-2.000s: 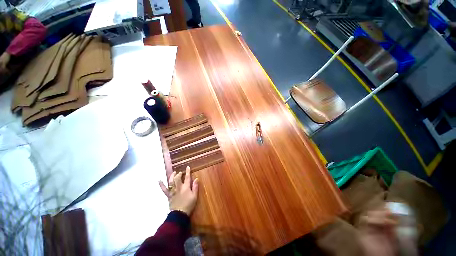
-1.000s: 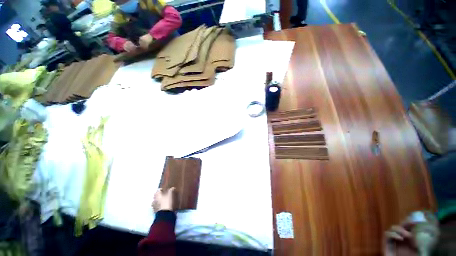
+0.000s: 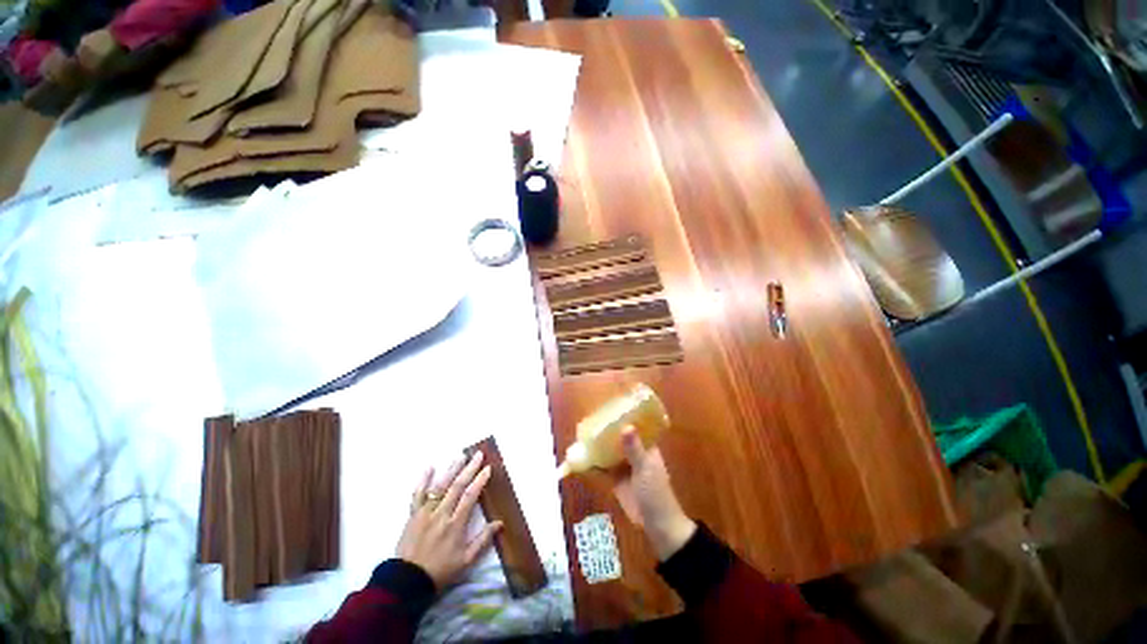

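Observation:
My left hand (image 3: 445,518) rests on the white surface with its fingers spread, fingertips at the left edge of a single brown strip (image 3: 509,522). My right hand (image 3: 647,481) holds the amber-yellow glue bottle (image 3: 624,425) tilted, its pale nozzle pointing left near the wood's edge, to the right of the strip and not touching it. A stack of brown strips (image 3: 273,499) lies at the left on the white surface. Several brown strips (image 3: 616,350) lie in a row on the wood, beyond the bottle.
Tape roll (image 3: 494,242), black thread cone (image 3: 538,205) and white paper sheet (image 3: 330,302) lie ahead. Tan-brown panels (image 3: 283,94) are piled at the far left. An orange-handled tool (image 3: 776,310) and white label (image 3: 596,549) lie on the wood. A chair (image 3: 903,262) and green crate (image 3: 1002,440) stand right.
My left hand has moved right from the stack to a single strip. My right hand has brought the bottle in from the lower right over the wood. The view has turned right.

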